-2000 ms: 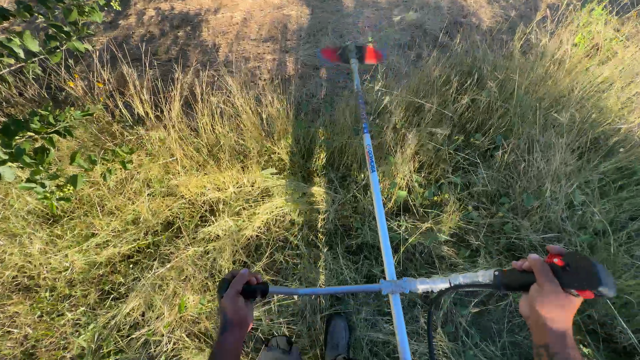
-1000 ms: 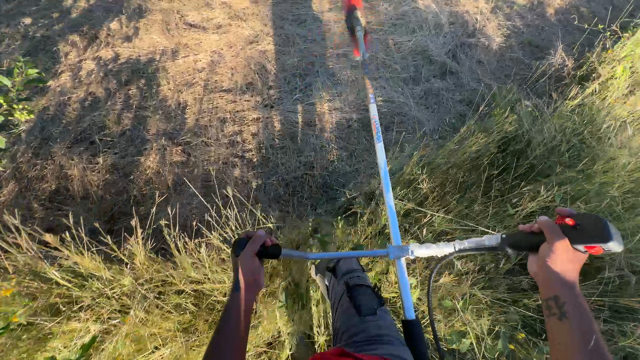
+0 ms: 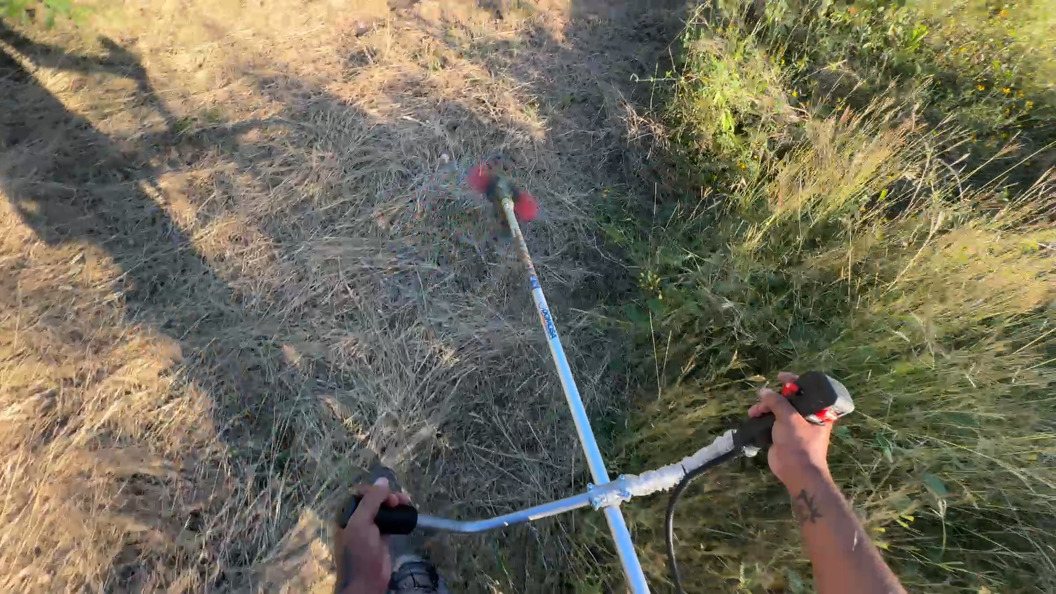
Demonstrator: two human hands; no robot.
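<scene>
A brush cutter's pale metal shaft (image 3: 569, 384) runs from the bottom of the view up to its red and dark cutting head (image 3: 502, 191), which is blurred above cut, dry grass. My left hand (image 3: 367, 536) is closed around the black grip (image 3: 396, 519) at the left end of the handlebar (image 3: 503, 517). At the right end my right hand (image 3: 796, 441) holds the black throttle grip (image 3: 752, 432), just below its control housing with red parts (image 3: 817, 396). Pale wrapping covers the bar beside the clamp, and a black cable (image 3: 672, 520) hangs down there.
Tall green and yellow grass (image 3: 874, 305) stands at the right, with a leafy bush with small yellow flowers (image 3: 982, 58) behind it. Flattened dry grass (image 3: 272, 330) covers the left and middle, crossed by long shadows. Part of a shoe (image 3: 412, 575) shows at the bottom.
The view has shifted, and the tall grass now lies mainly at the right. The handlebar has tilted, its right end higher in view. Both hands keep their hold on the grips.
</scene>
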